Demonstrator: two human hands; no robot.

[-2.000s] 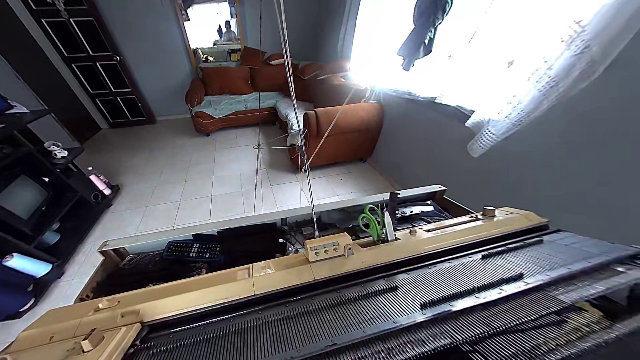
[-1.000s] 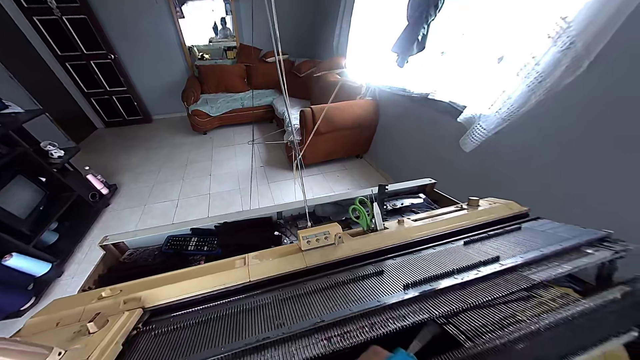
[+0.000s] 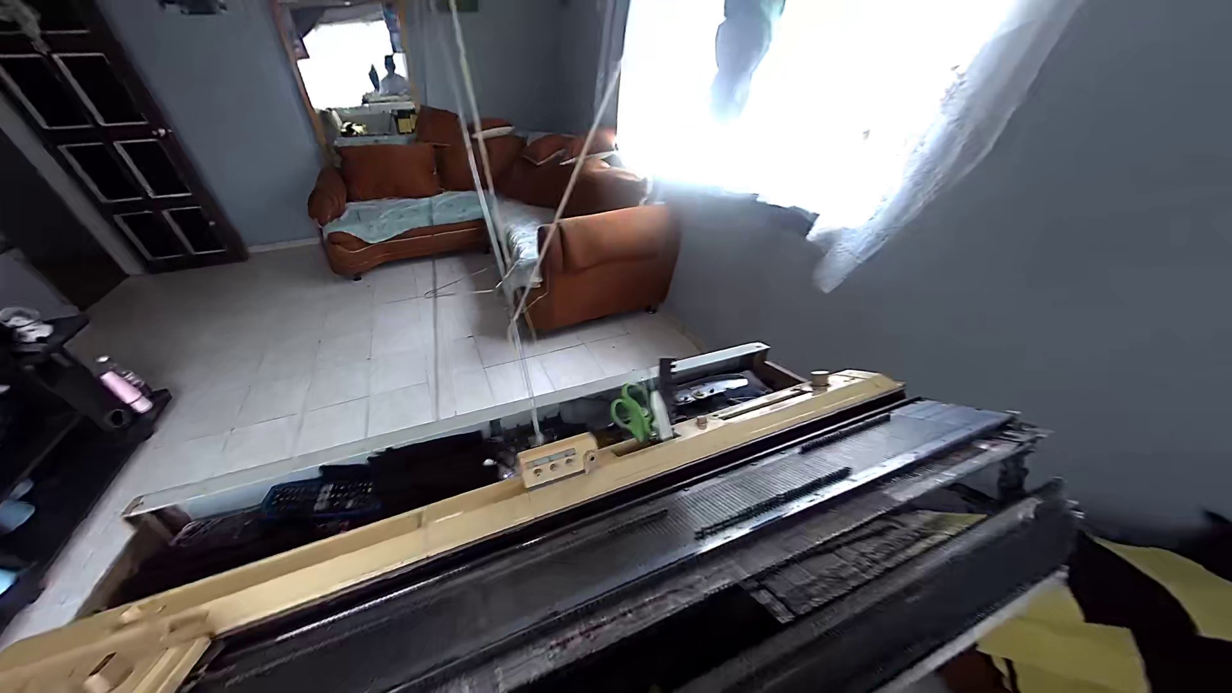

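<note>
Neither my left hand nor my right hand shows in the head view. A flat-bed knitting machine [image 3: 414, 536] with a cream casing runs diagonally across the lower half. Its metal needle bed [image 3: 741, 491] lies in front of the casing, with some needles standing out in dark rows. A small cream row counter [image 3: 558, 460] sits on the rear rail. Pale yarn strands [image 3: 486, 183] rise from behind it. Green-handled scissors [image 3: 632, 412] stand upright in the trough behind the rail. Yellow and black fabric [image 3: 1068, 626] shows at the lower right.
A long tray [image 3: 452, 423] behind the machine holds a blue basket [image 3: 322, 496] and dark items. An orange sofa [image 3: 606, 269] stands across the tiled floor. At the left is a black shelf unit [image 3: 58, 414] with a pink bottle [image 3: 125, 390]. A bright window [image 3: 770, 106] has a white curtain.
One second ago fingers and a blue thing showed at the bottom edge; they are now out of view. The view has shifted, and the yellow and black fabric now shows at the lower right.
</note>
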